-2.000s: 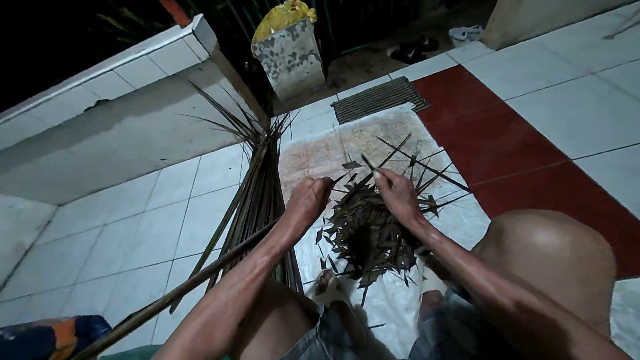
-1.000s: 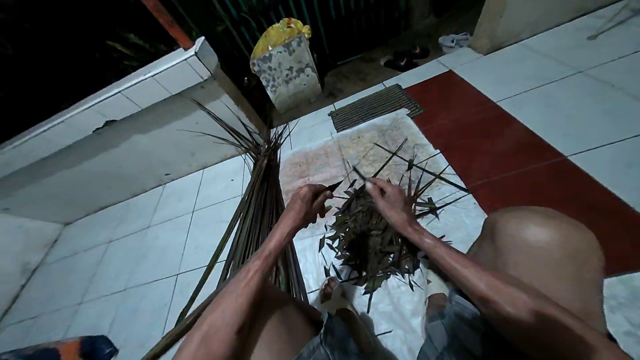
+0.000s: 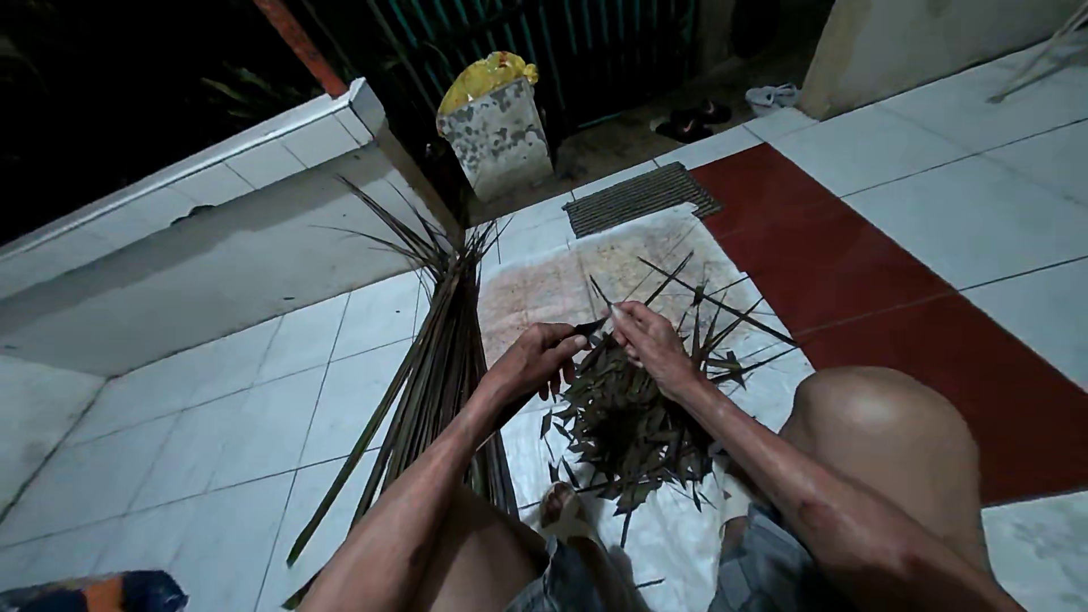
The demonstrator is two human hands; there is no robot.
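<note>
My left hand [image 3: 544, 355] grips a long dark leaf strip [image 3: 586, 328] whose tip points toward my right hand. Close beside it, my right hand [image 3: 648, 340] holds a thin pointed thing [image 3: 600, 289], possibly a blade or leaf piece; it is too small to tell. Beneath both hands lies a heap of short cut leaf pieces [image 3: 633, 433] on a pale, stained sheet [image 3: 535, 293]. A few longer thin strips [image 3: 722, 302] stick out at the heap's right. To the left of my left hand leans a bundle of long palm leaves [image 3: 433, 365].
A ribbed grey doormat [image 3: 642, 200] lies beyond the sheet, next to a red tile strip [image 3: 850, 280]. A low white wall [image 3: 212, 229] runs along the left. Farther off are a speckled block with a yellow bag [image 3: 497, 127], dark footwear [image 3: 690, 123] and pale shoes [image 3: 772, 98].
Both hands stay close together above the heap, with small shifts of the fingers. The long leaf stalk that crossed beside my left forearm two seconds ago is largely out of sight behind it.
</note>
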